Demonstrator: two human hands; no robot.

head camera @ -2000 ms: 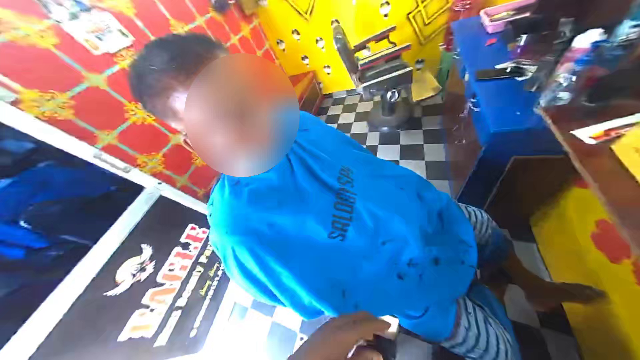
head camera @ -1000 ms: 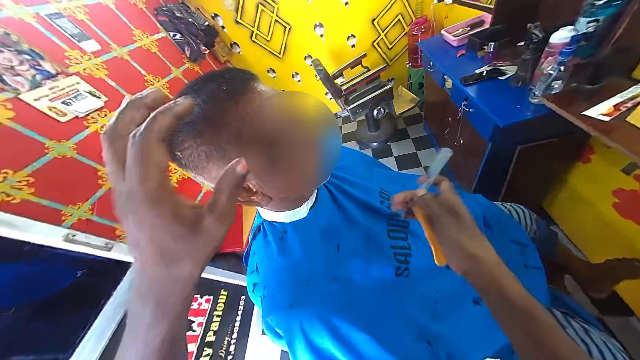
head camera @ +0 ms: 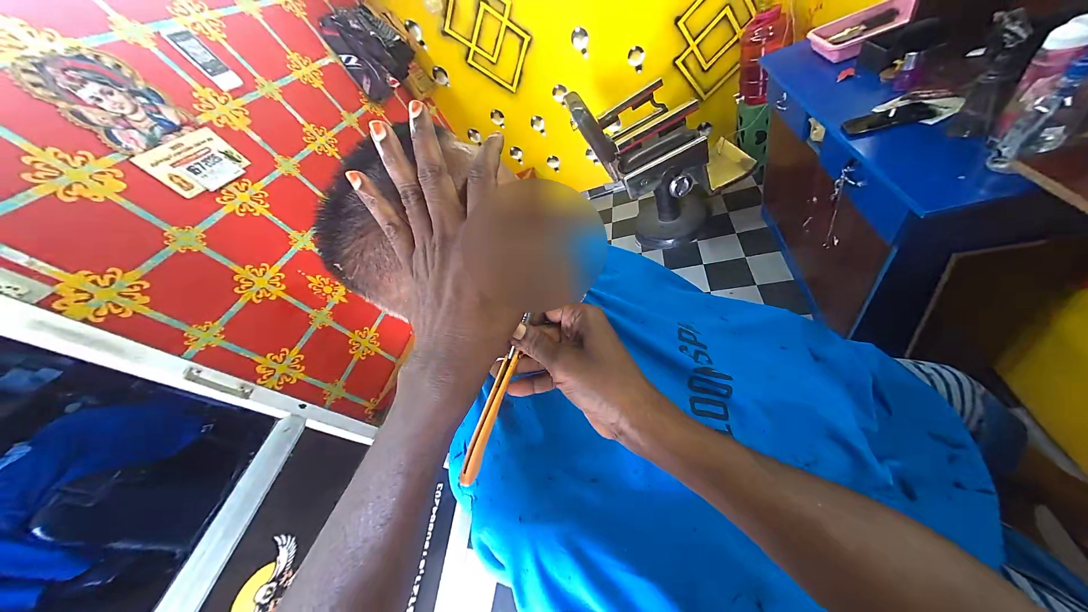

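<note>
A seated person's head [head camera: 364, 229] leans a little, with short dark hair showing at the side and back. My left hand [head camera: 450, 229] lies flat against the side of the head, fingers spread over the hair. Just below it my right hand [head camera: 578, 361] grips a straight razor [head camera: 489, 421] with an orange handle, near its metal end. The blade end is at the jaw or neck, largely hidden by my fingers. A blue barber cape [head camera: 722, 442] with dark hair clippings covers the person's body.
A barber chair [head camera: 659, 161] stands on the checkered floor behind. At the right is a blue counter [head camera: 926, 170] bearing bottles, a phone [head camera: 888, 119] and a pink tray [head camera: 858, 30]. A white-framed dark glass panel [head camera: 127, 476] is at the lower left.
My left hand has come from the air beside the head onto it. The razor, held out over the cape one second ago, is now at the jaw or neck in my right hand.
</note>
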